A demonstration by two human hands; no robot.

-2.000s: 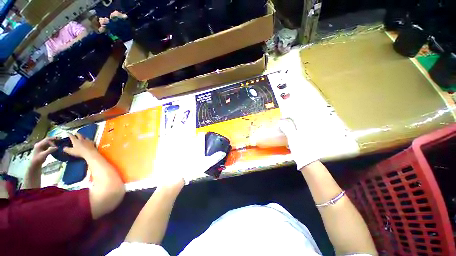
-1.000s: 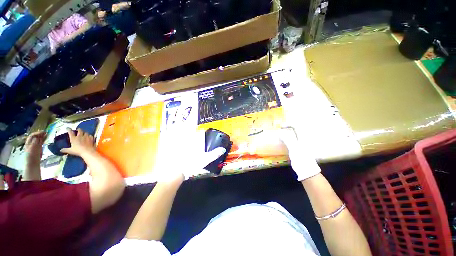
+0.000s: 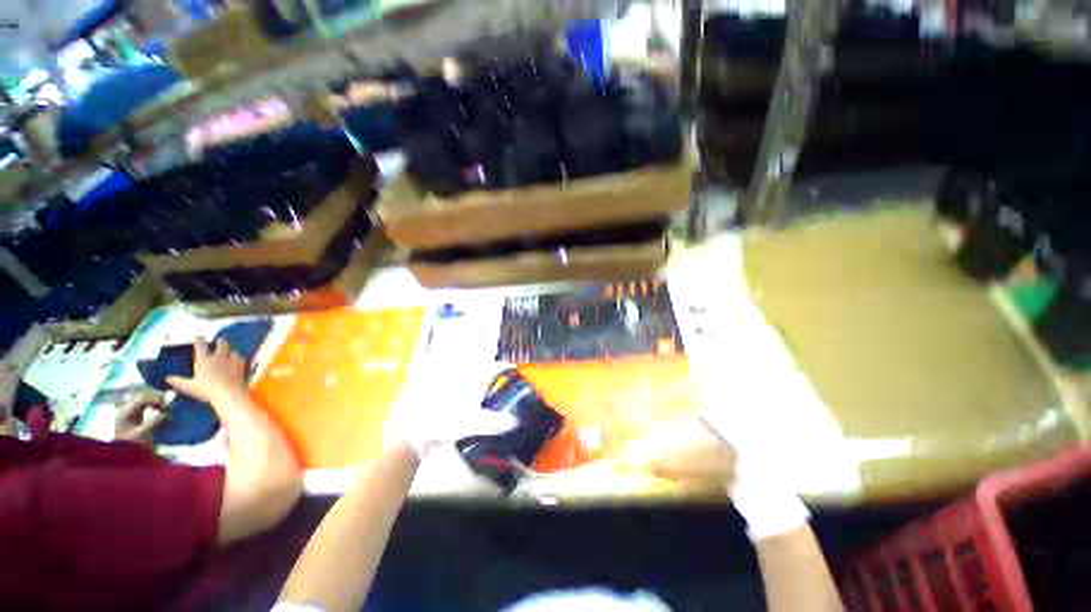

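A black speaker housing (image 3: 512, 428) is tilted at the bench's front edge, with a small orange or yellowish spot near its upper end. My left hand (image 3: 461, 418), in a white glove, grips it from the left side. My right hand (image 3: 744, 469), in a white glove, holds a pale amber glue bottle (image 3: 680, 452) to the right of the housing. The bottle points left, and a thin pale line runs from it toward the housing's lower end. The view is blurred and overexposed, so the nozzle tip and fingers are hard to make out.
Cardboard trays (image 3: 538, 215) of black housings stand along the bench's back. Printed sheets (image 3: 592, 323) cover the bench. A brown taped cardboard surface (image 3: 897, 335) lies right, above a red crate (image 3: 945, 574). At left a person in a dark red sleeve (image 3: 120, 514) handles a black item over dark pads.
The view has tilted upward, so the bench sits lower in the picture. The housing has been turned and tilted in my left hand. The bottle in my right hand is near the bench's front edge.
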